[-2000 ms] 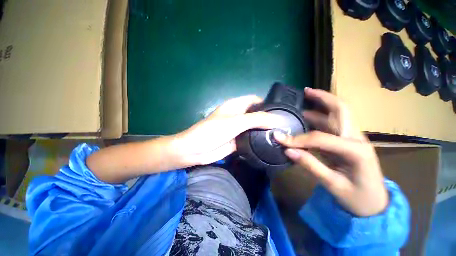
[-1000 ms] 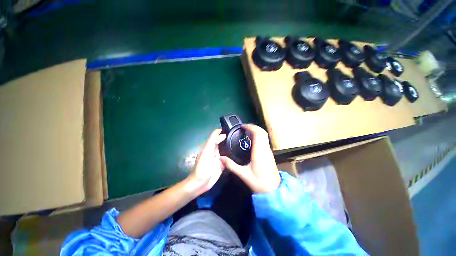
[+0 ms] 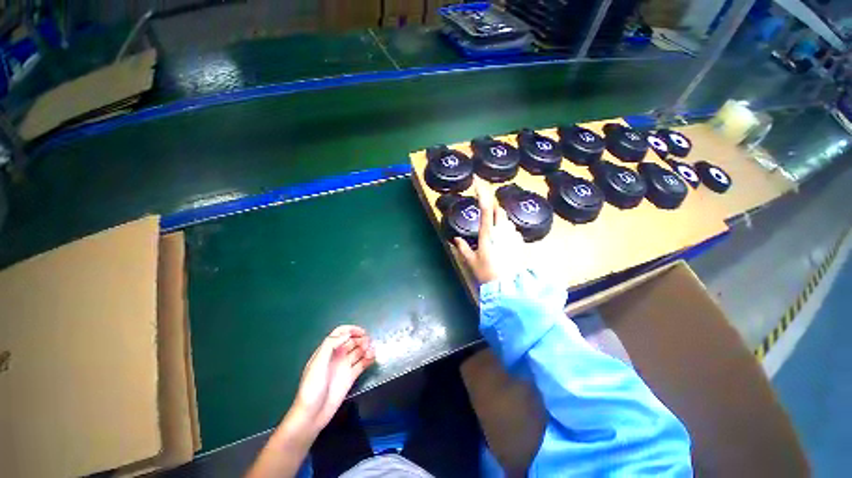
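A finished unit point(image 3: 463, 217) stands at the near left corner of the right-hand cardboard point(image 3: 598, 245), its pale emblem facing up. My right hand point(image 3: 491, 241) is at its right side with the fingers on or against it; whether it still grips the unit is hard to tell. Several more finished units point(image 3: 577, 194) stand in two rows on the same cardboard. My left hand point(image 3: 338, 366) is empty, fingers loosely curled, above the near edge of the dark green work surface point(image 3: 299, 271).
A cardboard stack point(image 3: 84, 345) lies at left. Units with white rings point(image 3: 716, 176) stand at the rows' far right end. An open carton point(image 3: 691, 345) is below bench height at right. Beyond the blue strip is a green belt point(image 3: 327, 135) with a blue tray point(image 3: 484, 28) farther back.
My right hand has carried the unit from in front of me to the cardboard's left corner. My left hand has let go and moved lower left. The view has tilted up.
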